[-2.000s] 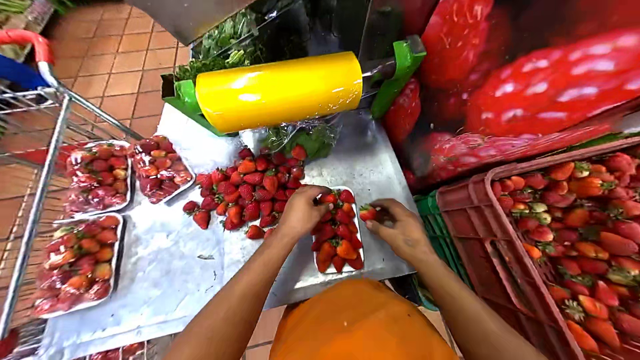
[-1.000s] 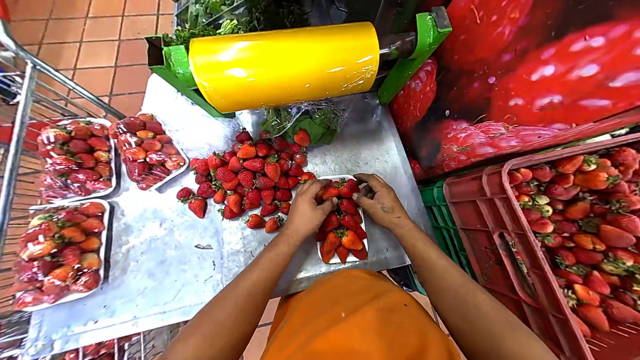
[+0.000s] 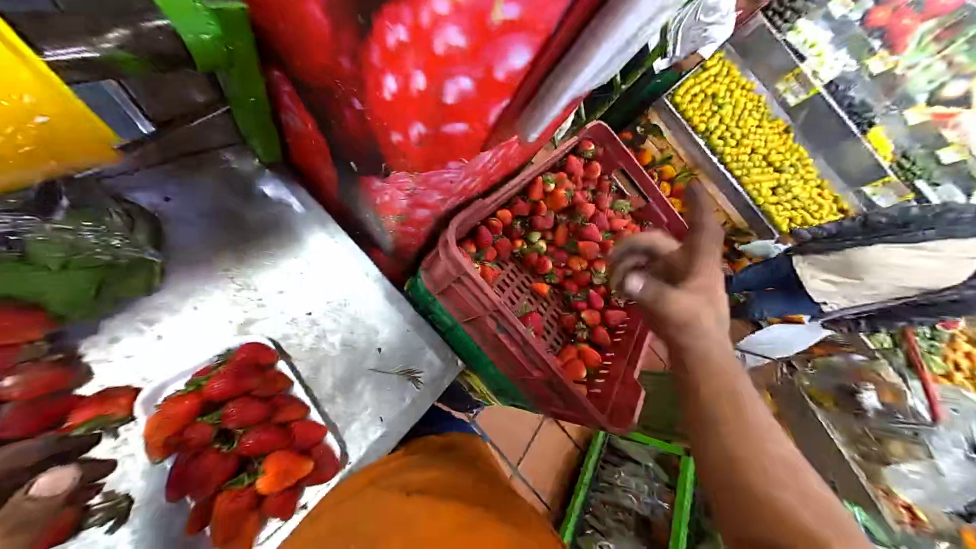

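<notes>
My right hand (image 3: pixel 671 278) is above the right side of a red plastic crate (image 3: pixel 488 320) of loose strawberries (image 3: pixel 583 248); its fingers are apart, with the index finger extended and nothing held. At the lower left edge, my left hand (image 3: pixel 49 484) is partly cut off and blurred, among strawberries; whether it grips one is unclear. Between the hands, a white tray (image 3: pixel 335 446) filled with strawberries (image 3: pixel 244 427) lies on the metal table. Beyond my left hand, loose strawberries (image 3: pixel 38 381) lie by green leaves (image 3: pixel 84 259).
The metal table (image 3: pixel 297 290) ends beside the crate. A yellow film roll (image 3: pixel 46 114) on a green frame (image 3: pixel 248 84) is at the upper left. A person (image 3: pixel 877 263) stands at the right near produce bins (image 3: pixel 762 145). A green-edged crate (image 3: pixel 633 488) sits low down.
The view has swung far to the right. My right hand has left the tray and is over the red crate. My left hand has moved off the tray to its left side.
</notes>
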